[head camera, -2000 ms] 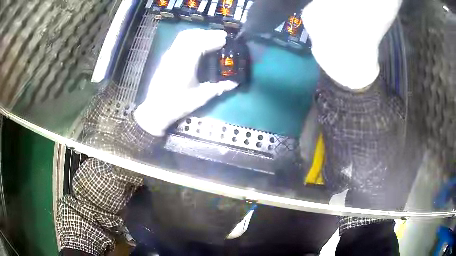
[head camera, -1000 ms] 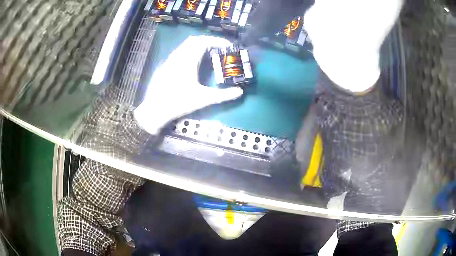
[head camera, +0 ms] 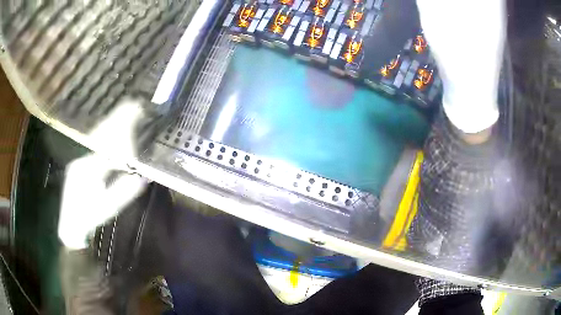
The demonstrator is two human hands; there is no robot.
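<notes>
Black components with orange-copper coils (head camera: pixel 315 35) stand in rows at the back of a teal mat (head camera: pixel 307 111). My left hand (head camera: pixel 101 169), white-gloved and blurred, is at the hood's left front rim. A dark blur lies by its fingers; I cannot tell whether it holds a component. My right hand (head camera: pixel 470 67), white-gloved, reaches over the right end of the rows. Its fingers are cut off by the top edge. A dark blurred shape (head camera: pixel 390 37) lies left of it over the components; its grip is hidden.
A perforated metal strip (head camera: pixel 246 161) runs along the mat's front. A yellow item (head camera: pixel 406 206) lies at the front right corner. The hood's pale curved rim (head camera: pixel 270 229) crosses in front, with textured grey side walls (head camera: pixel 80 55). A blue-edged white stool (head camera: pixel 295 283) shows below.
My left hand has moved from over the mat to the left front rim, taking the coil component off the mat area. The view has shifted, showing more component rows. My right hand stays over the rows.
</notes>
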